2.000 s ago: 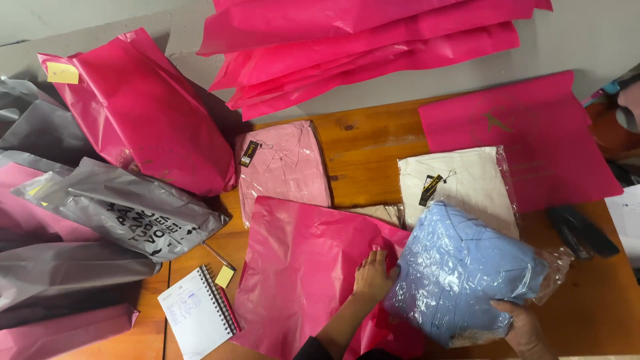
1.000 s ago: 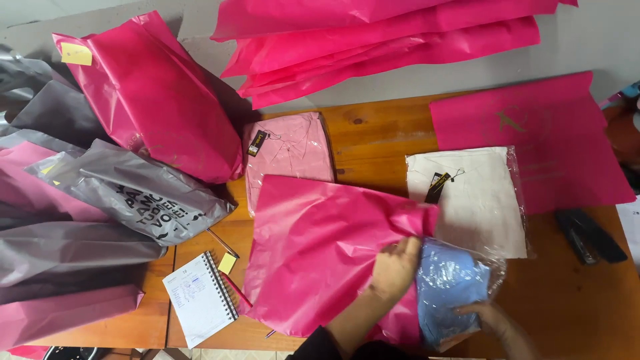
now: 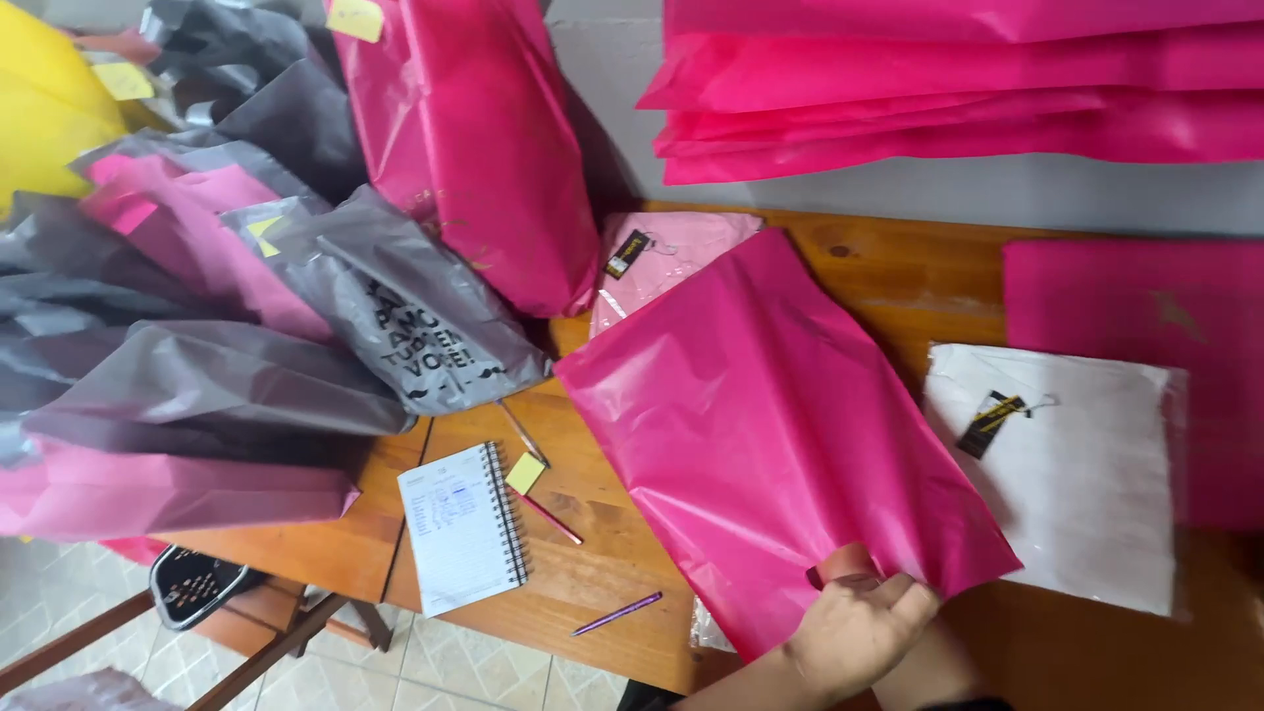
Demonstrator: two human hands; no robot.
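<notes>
A large pink plastic bag (image 3: 760, 425) lies tilted across the wooden table. At its lower edge my left hand (image 3: 869, 622) grips the plastic. My right hand (image 3: 923, 667) is behind it, mostly hidden by my left hand and the bag, so its grip cannot be told. The blue packaged garment is out of sight; a bit of clear plastic (image 3: 709, 627) shows beside the bag's lower left edge. A pink packaged garment with a black tag (image 3: 676, 259) is partly under the bag's upper corner. To the right lies a white packaged garment (image 3: 1076, 474), also tagged.
Filled grey bags (image 3: 425, 306) and an upright pink bag (image 3: 474, 148) crowd the left side. A spiral notebook (image 3: 459, 533), yellow sticky notes (image 3: 524, 474), a red pencil (image 3: 548, 515) and a purple pen (image 3: 617, 613) lie nearer. Pink bags (image 3: 938, 89) hang above; another pink bag (image 3: 1076, 286) lies right.
The blue packaged garment, earlier held by my right hand at the pink bag's opening, is now out of sight. The bag has turned and covers part of the pink garment. The view has shifted left.
</notes>
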